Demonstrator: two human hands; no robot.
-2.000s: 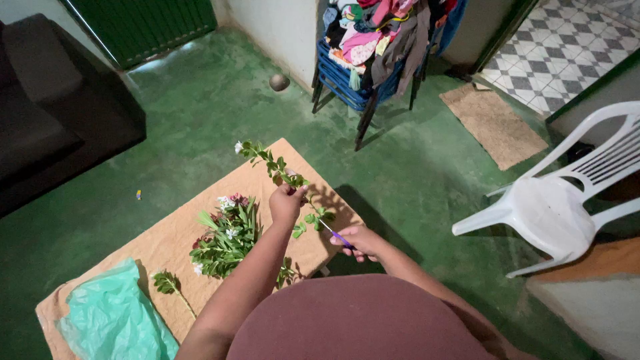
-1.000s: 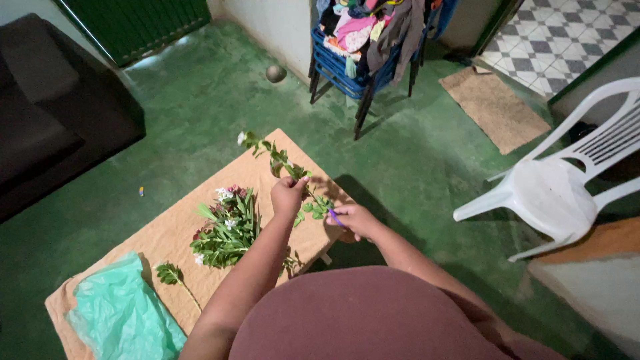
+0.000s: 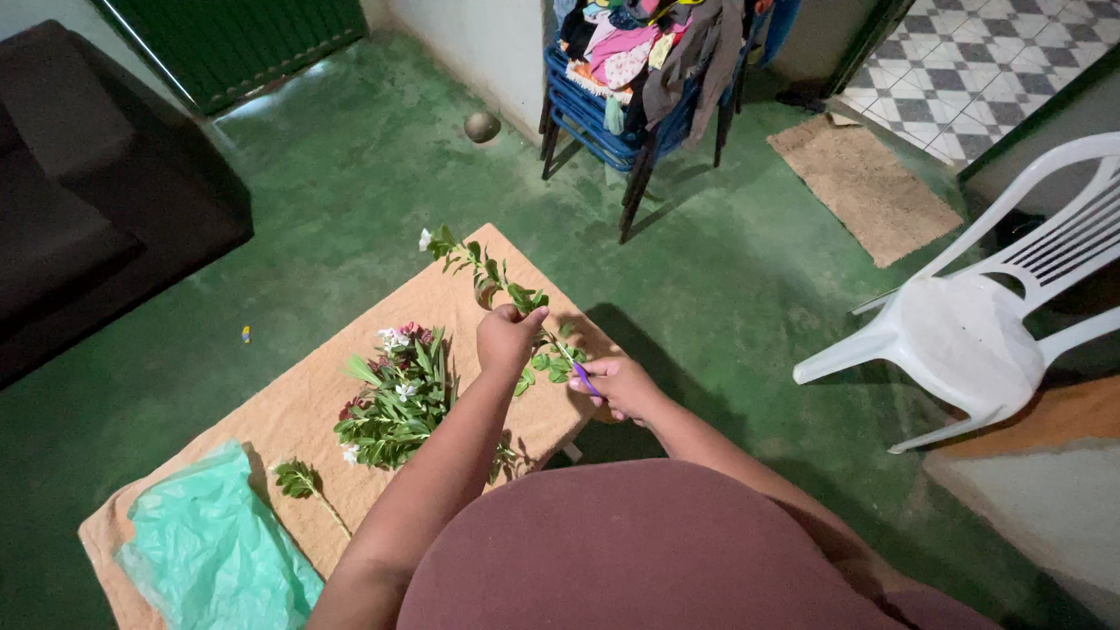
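My left hand (image 3: 510,339) grips a long leafy stem (image 3: 479,262) with a white flower at its far tip, above the table's far right part. Purple-handled scissors (image 3: 585,380) are in my right hand (image 3: 623,389), their blades against the lower stem. Loose green leaves (image 3: 553,364) lie below the blades on the cloth-covered table (image 3: 289,394). Left of my left forearm rests a heap of cut flowers (image 3: 398,398), white and dark red with green leaves. A single leafy sprig (image 3: 300,480) lies nearer me, beside a green plastic bag (image 3: 214,542).
Beyond the table stand stacked blue chairs (image 3: 595,131) piled with clothes (image 3: 630,52). A white plastic chair (image 3: 962,341) is at the right, near a floor mat (image 3: 862,184). A dark sofa (image 3: 114,175) stands at the left. A round object (image 3: 481,127) lies by the wall.
My right hand with the scissors has moved in closer to the lower stem than two seconds ago. My left hand keeps its hold on the stem.
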